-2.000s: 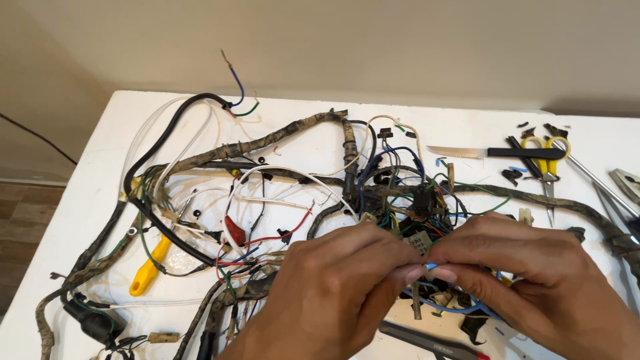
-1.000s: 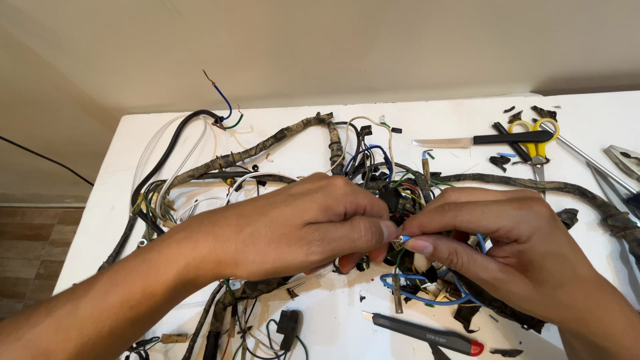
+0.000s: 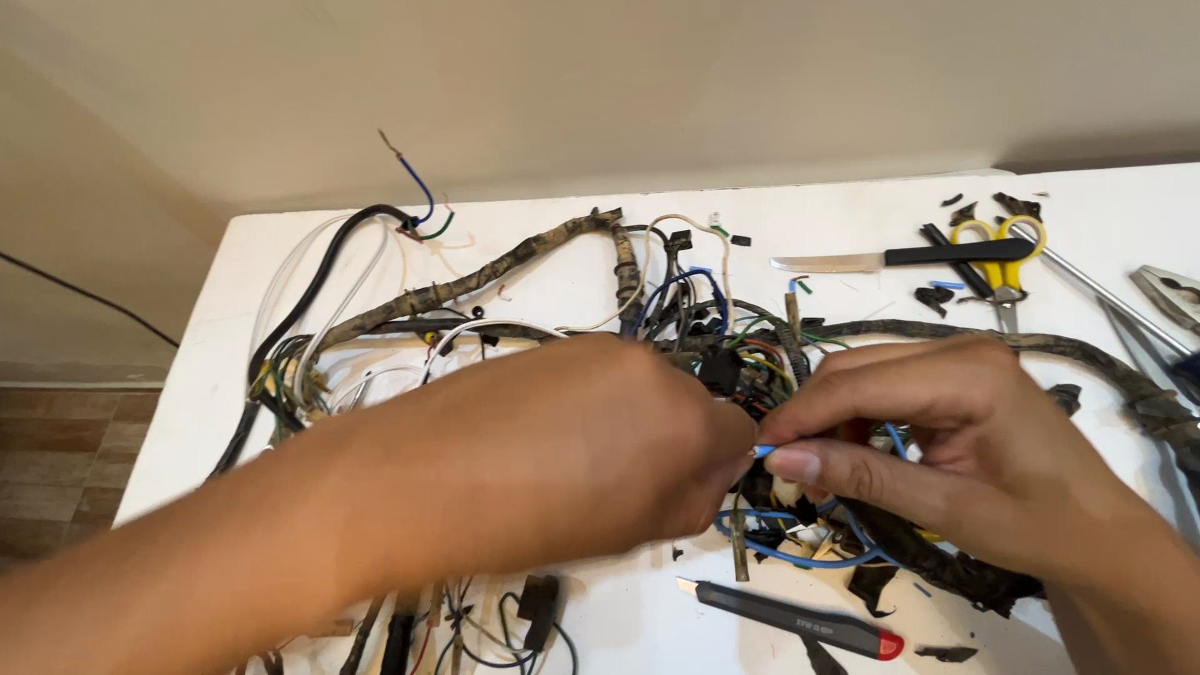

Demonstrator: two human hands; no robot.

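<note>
My right hand (image 3: 900, 441) pinches a light blue wire (image 3: 764, 451) between thumb and forefinger, above the middle of a taped wiring harness (image 3: 506, 272). My left hand (image 3: 637, 441), slightly blurred, meets it at the wire's bare end; its fingertips are closed there and partly hidden. Below my right hand, a loop of blue wire (image 3: 825, 562) lies among black tape scraps and connectors. A black connector (image 3: 720, 371) sits in the tangle just beyond my fingertips.
A utility knife (image 3: 797, 619) lies near the front. Toward the back right are a black-handled knife (image 3: 956, 251), yellow-handled scissors (image 3: 1003, 272), a metal rod (image 3: 1106, 291) and pliers (image 3: 1172, 295). A black cable (image 3: 309, 281) curves at the left.
My left forearm has come across the harness from the left, covering its middle. Both hands have stayed together at the blue wire. The view has shifted somewhat.
</note>
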